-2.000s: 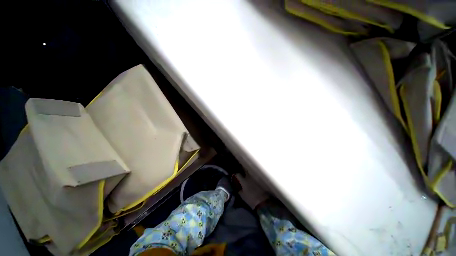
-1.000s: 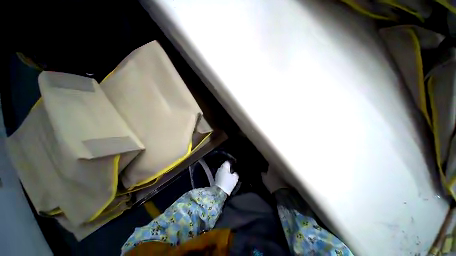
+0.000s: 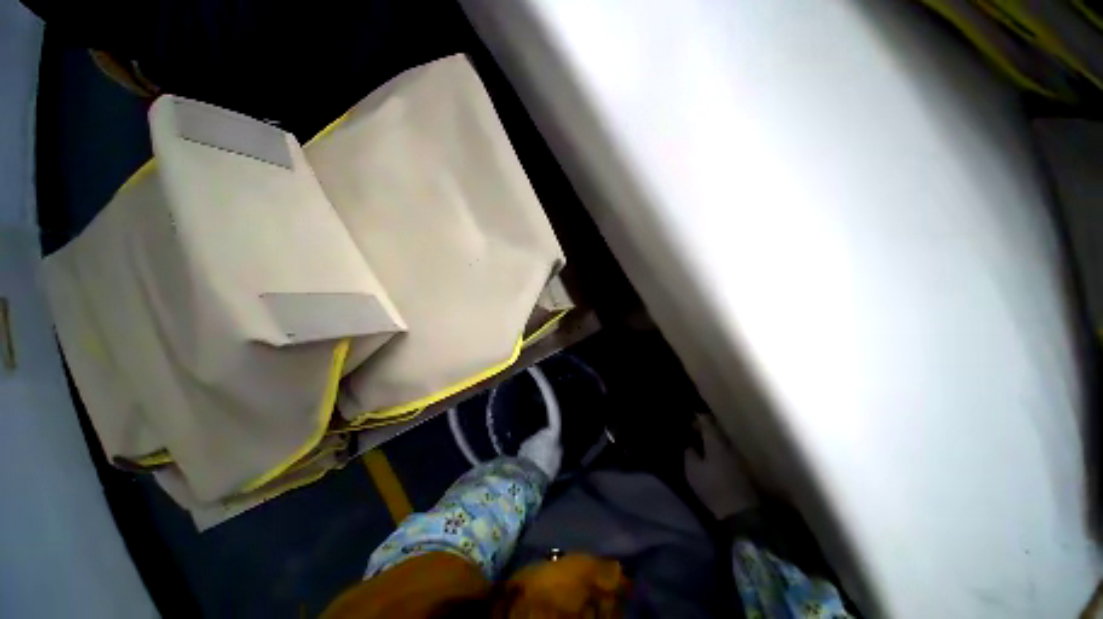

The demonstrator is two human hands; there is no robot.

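My left hand [image 3: 541,450], in a white glove below a blue patterned sleeve, is low in the middle, by a pale ring-like loop [image 3: 554,399]. Its fingers are dark and partly hidden, so its grip cannot be told. My right hand [image 3: 716,466] is a dim shape in shadow beside the table's edge; its fingers are unclear. A stack of beige bag panels [image 3: 429,230] with yellow edging lies at the left, away from both hands. Its top piece has two greyish rectangular patches.
A long white-covered table [image 3: 835,266] runs from top centre to lower right. More beige pieces with yellow edging [image 3: 1040,48] lie at the upper right. A pale surface [image 3: 30,447] borders the left side. A yellow line [image 3: 387,486] marks the dark floor.
The view has shifted, so the bag stack and table appear further right and higher. My left hand has moved lower relative to the stack, beside the pale loop. My right hand stays in shadow by the table.
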